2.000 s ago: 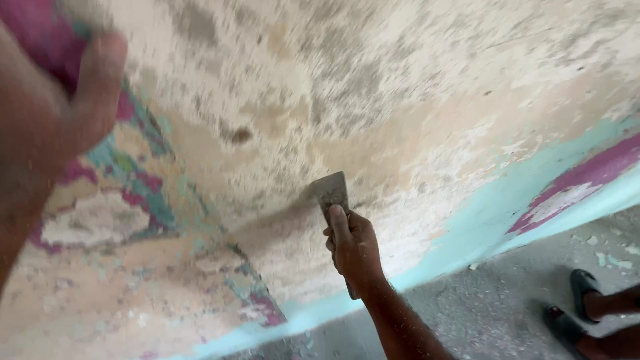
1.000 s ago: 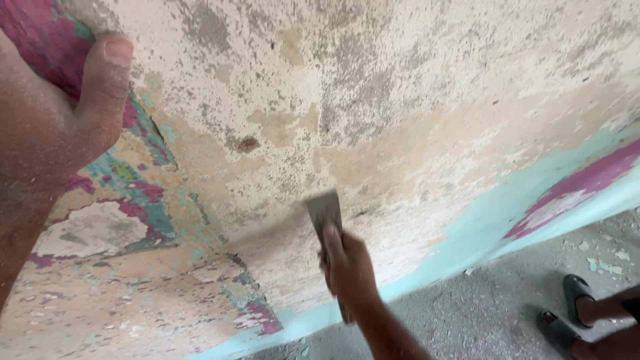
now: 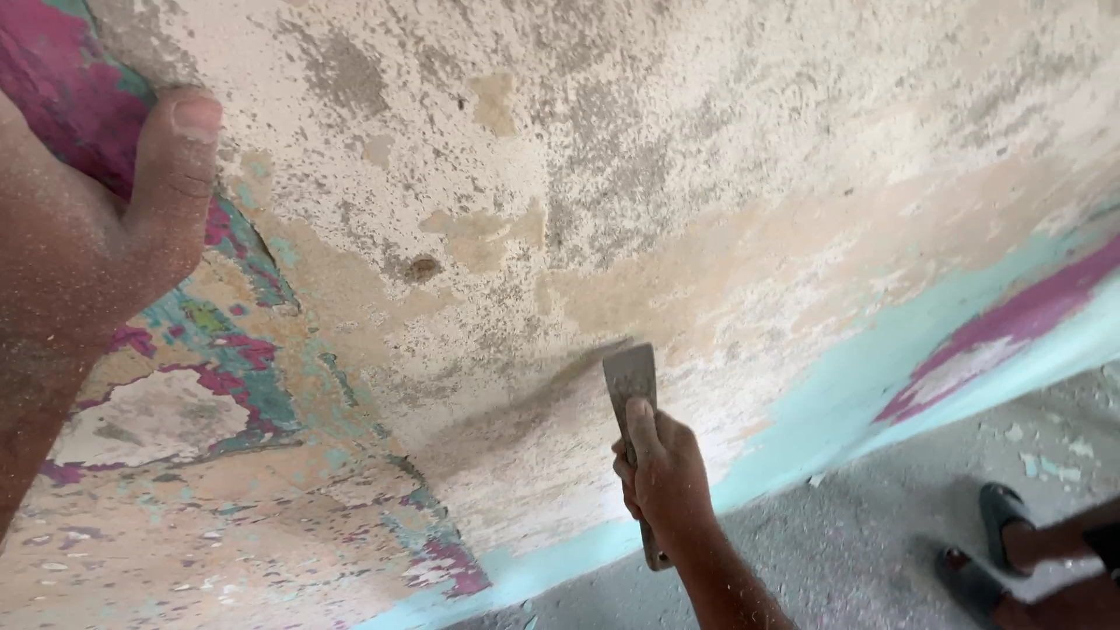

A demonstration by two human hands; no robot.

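Observation:
My right hand (image 3: 667, 477) grips the handle of a metal scraper (image 3: 632, 374), a putty knife with a flat, dull grey blade. The blade's wide edge is at or close to the wall (image 3: 490, 324); whether it touches cannot be told. Around it the wall surface is patchy beige, white and grey, with turquoise paint (image 3: 840, 376) lower down. At the left, my left hand (image 3: 114, 219) lies near or against the wall beside magenta paint (image 3: 66, 87), holding nothing visible, thumb apart from the rest. Its fingers are mostly out of frame. Dust covers both hands.
A grey floor (image 3: 840, 534) runs along the wall's foot, strewn with dust and paint flakes (image 3: 1050, 466). Two feet in dark sandals (image 3: 969, 582) stand at the lower right. A raised, cracked paint edge (image 3: 411, 472) crosses the wall at the left, and a small hole or dent (image 3: 423, 268) lies near its middle.
My right hand has moved a little down the wall with the scraper since the earliest frame. My left hand stays at the left beside the magenta paint.

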